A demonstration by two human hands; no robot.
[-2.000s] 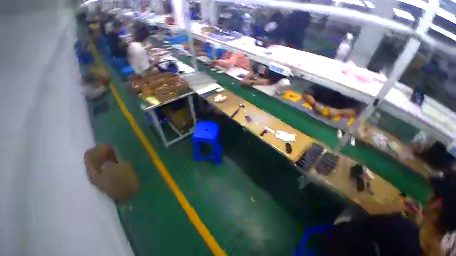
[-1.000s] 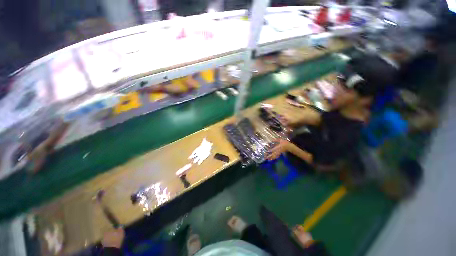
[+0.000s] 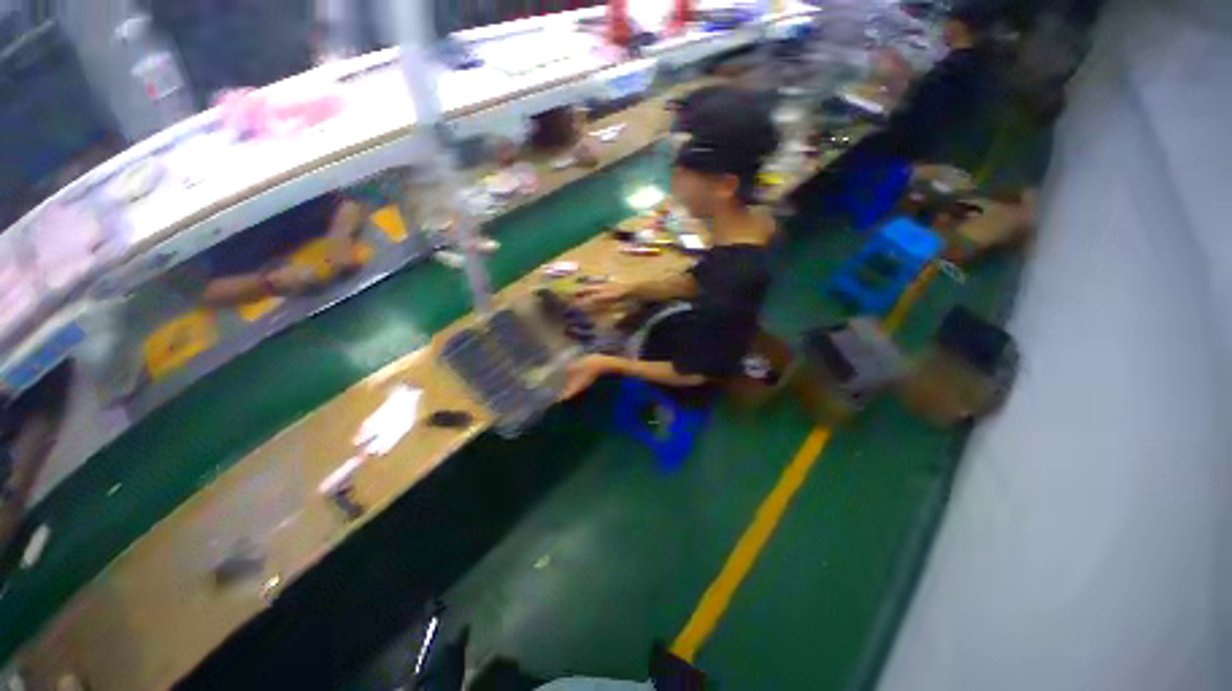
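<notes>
The picture is blurred and neither of my hands can be made out. Nearest in front of me is the narrow brown bench (image 3: 203, 543). A small dark object (image 3: 241, 566) lies on it at the lower left. A crumpled white cloth (image 3: 389, 419) lies farther along, with a small dark piece (image 3: 346, 501) below it. A black case (image 3: 449, 420) lies to the right of the cloth. A dark slotted tray (image 3: 496, 362) sits at the bench edge, beside another person's hands.
A person in black (image 3: 730, 304) sits at the bench to the right. Blue stools (image 3: 888, 261), cardboard boxes (image 3: 846, 367) and a yellow floor line (image 3: 770, 516) are beyond. The green belt (image 3: 338, 344) runs behind the bench, below a white shelf (image 3: 324, 128).
The view has swung right along the bench. The hand by the hammer at the lower left and the hammer are out of view. The seated person and tray now show nearer the middle.
</notes>
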